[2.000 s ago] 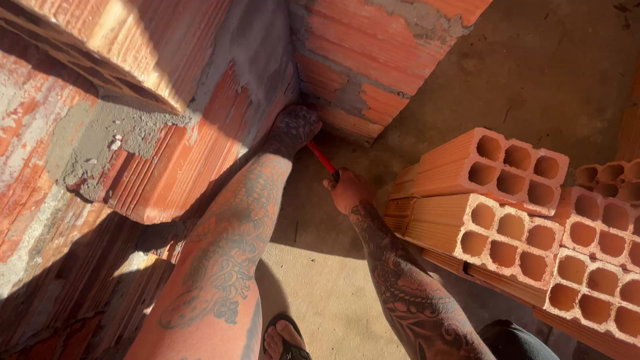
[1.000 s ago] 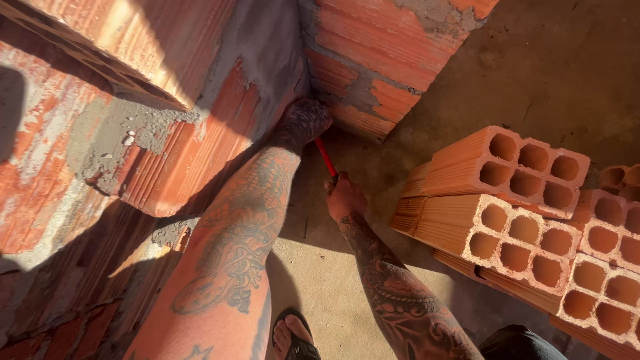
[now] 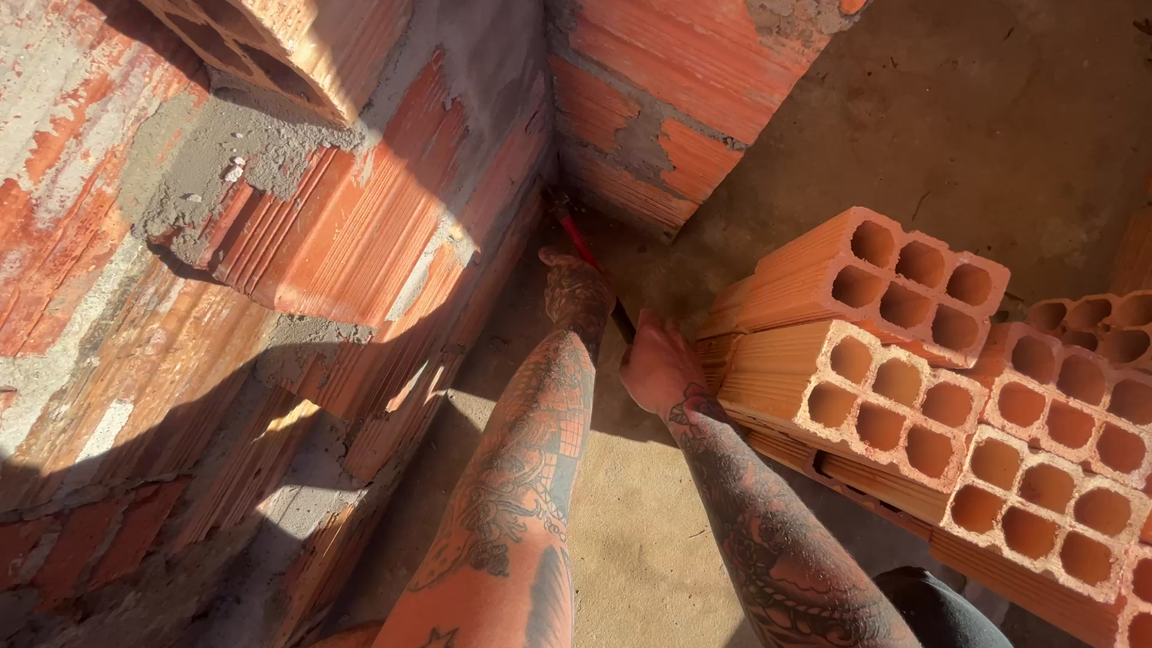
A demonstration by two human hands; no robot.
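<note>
A red and dark long-handled tool (image 3: 585, 245) slants from the foot of the corner between two brick walls toward me; its kind cannot be told, as its far end lies in shadow. My left hand (image 3: 576, 286) is at the middle of the tool, thumb extended, and its grip is partly hidden. Nearer to me, my right hand (image 3: 664, 362) is closed around the dark end of the tool. The brick wall (image 3: 360, 243) at left has rough mortar on it, and the second brick wall (image 3: 666, 99) meets it behind the tool.
Stacked hollow clay bricks (image 3: 846, 378) stand close beside my right hand and forearm. A hollow brick (image 3: 297, 45) juts from the upper left wall over mortar. The concrete floor (image 3: 639, 531) shows between the wall and the stack, partly sunlit.
My left hand has come back from the wall corner to the tool's middle, and the tool's far end now shows. My right hand has moved back toward me.
</note>
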